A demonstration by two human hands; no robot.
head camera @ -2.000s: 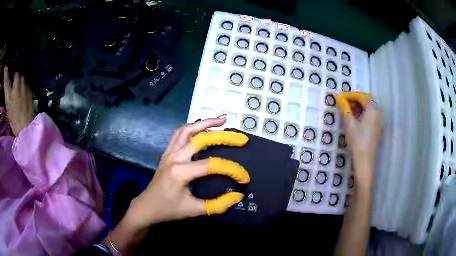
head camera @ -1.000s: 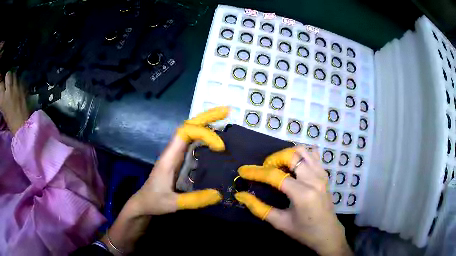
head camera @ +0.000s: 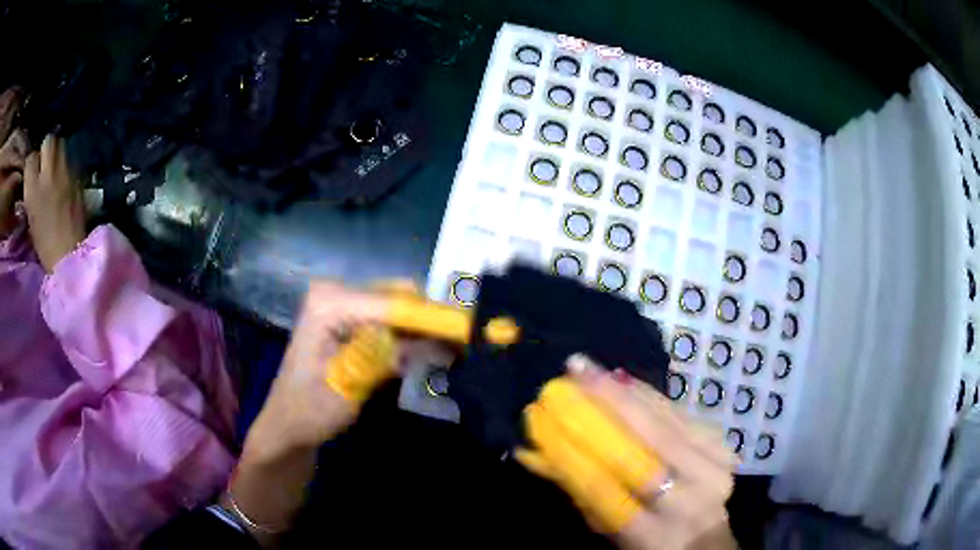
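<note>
A flat black panel [head camera: 559,322], blurred by motion, is held over the lower left part of the white foam tray [head camera: 496,220]. My left hand [head camera: 371,349], in yellow finger cots, grips its left edge. My right hand [head camera: 618,451], also in yellow cots and blurred, is at its lower right edge with the fingers against it. No ring can be made out on the panel. Ring parts [head camera: 593,143] with thin gold rims sit in rows of pockets in the tray; several pockets are empty.
Fitted black panels [head camera: 371,167] lie in a heap at the upper left, with shiny clear plastic [head camera: 242,242] in front. Stacked foam trays [head camera: 881,290] stand along the right side. A person's pink sleeve [head camera: 129,376] and hand [head camera: 54,204] are at the left.
My right hand went from the tray to the panel, pressed at its ring hole, then shifted lower right. My left hand now grips the panel's left edge. The panel has turned and lifted slightly.
</note>
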